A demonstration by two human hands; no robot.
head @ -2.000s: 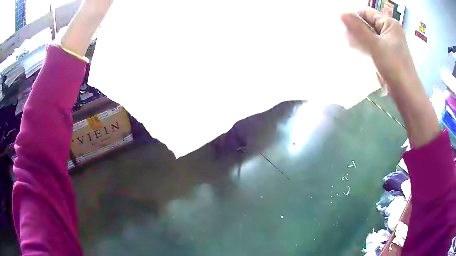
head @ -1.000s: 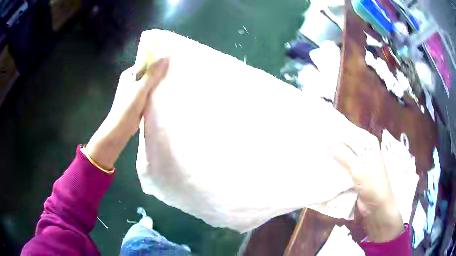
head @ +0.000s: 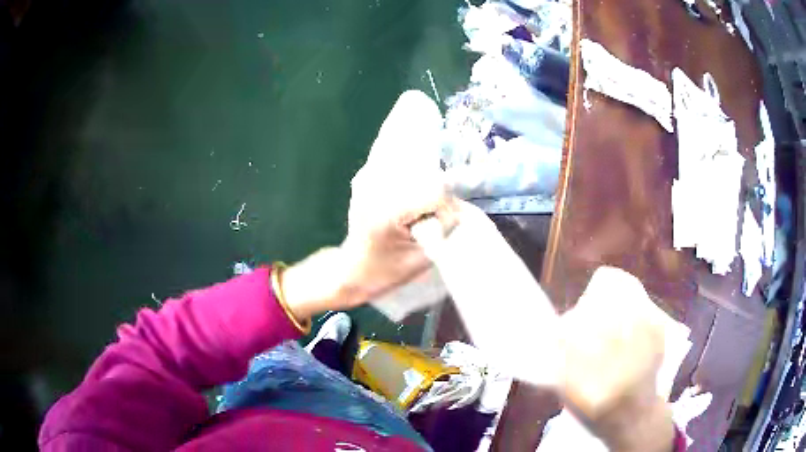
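Observation:
A white leather skin or soft cloth-like piece (head: 499,287) is gathered into a long bundle between my hands, over the lap and the table edge. My left hand (head: 389,252) is closed around the bundle near its far end, and a wide flap sticks out past the fingers. My right hand (head: 614,362) grips the other end above the table; it is blurred and glares, so its fingers are hard to make out. White material also shows beyond my right hand.
The reddish-brown table (head: 619,194) curves along the right, with white pattern pieces (head: 707,172) on it. A scrap pile (head: 513,115) lies beside its edge. A yellow container (head: 398,371) stands below on the dark green floor (head: 221,132). My shoe shows near it.
The piece was held up spread wide, then lowered toward the table; now it is gathered into a narrow bundle. My hands have come closer together, and the view has turned toward the table.

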